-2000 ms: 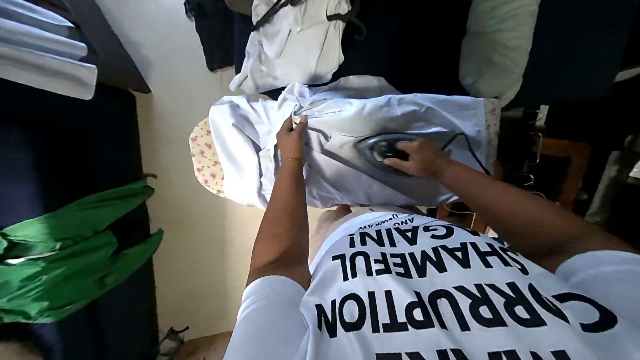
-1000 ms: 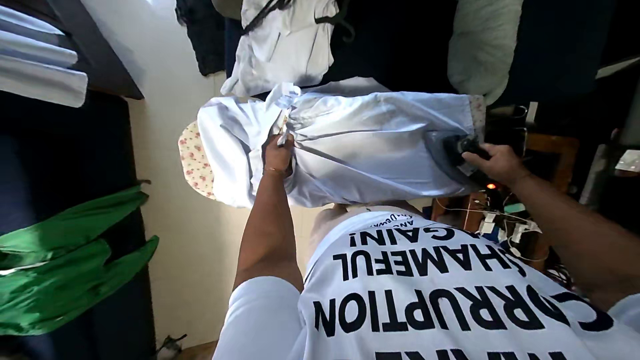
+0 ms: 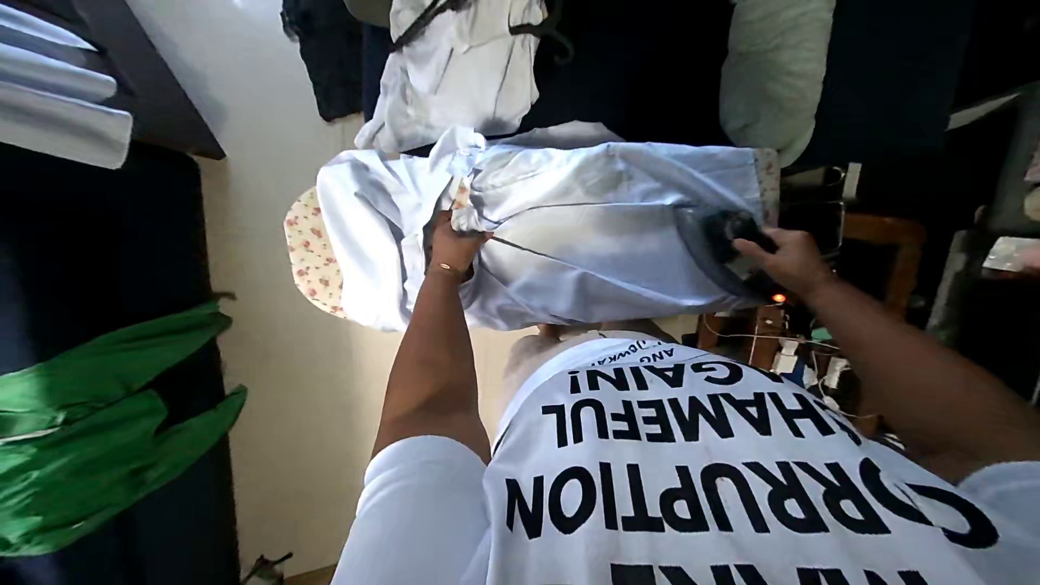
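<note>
A white garment [image 3: 585, 236] lies wrinkled over an ironing board [image 3: 313, 256] with a floral cover, whose rounded end shows at the left and whose square end at the right. My left hand [image 3: 457, 241] grips bunched cloth of the garment left of its middle. My right hand [image 3: 788, 258] is closed around the handle of a dark clothes iron [image 3: 715, 244], which rests on the cloth near the board's right end. Creases run from my left hand toward the iron. The iron's soleplate is hidden.
White clothing [image 3: 463, 77] with dark hangers lies beyond the board, beside a pale rolled cloth bundle [image 3: 776, 77]. A green garment [image 3: 106, 422] and folded white cloths [image 3: 65, 106] are at the left. Cables and plugs [image 3: 788, 361], with an orange light [image 3: 779, 298] nearby, lie below the board's right end.
The iron in my right hand has moved from the middle-right of the garment to near the board's right end. My left hand has shifted slightly on the bunched cloth and still grips it.
</note>
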